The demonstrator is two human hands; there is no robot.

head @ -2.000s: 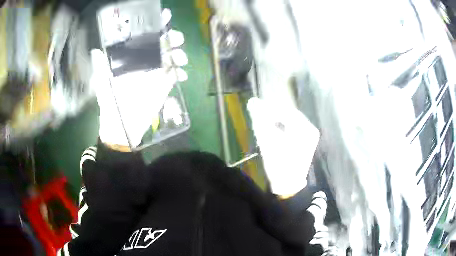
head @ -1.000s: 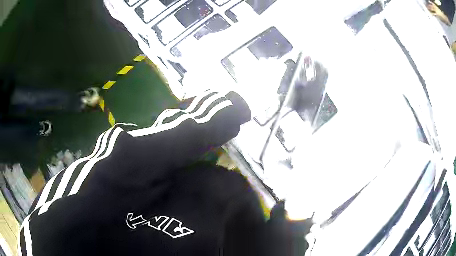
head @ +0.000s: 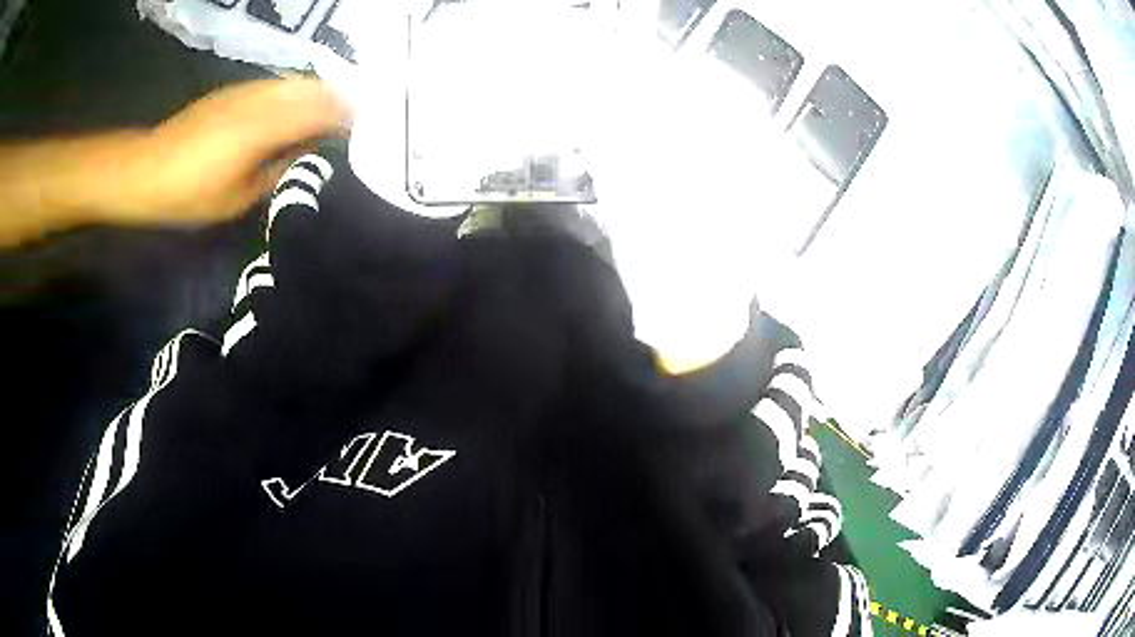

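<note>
A phone middle frame (head: 498, 197) with a thin dark rim is at the top centre, in front of my black jacket. My white-gloved left hand (head: 380, 156) is at its lower left corner and appears to hold it; glare hides the fingers. My white-gloved right hand (head: 685, 268) is a glaring white shape just right of the frame's lower right corner; its fingers and any grip cannot be made out. More dark-rimmed middle frames (head: 843, 121) lie on the white sheet (head: 927, 237) beyond my right hand.
Another person's blurred bare hand (head: 237, 137) reaches in from the left, close to my left glove. More dark-rimmed frames show at the top left edge. Rippled stacked sheet layers (head: 1027, 336) are at the right. Green floor (head: 878, 516) with yellow-black tape shows below them.
The view has swung again; both gloves now show near my chest with a frame between them. Another person's bare hand has come in from the left.
</note>
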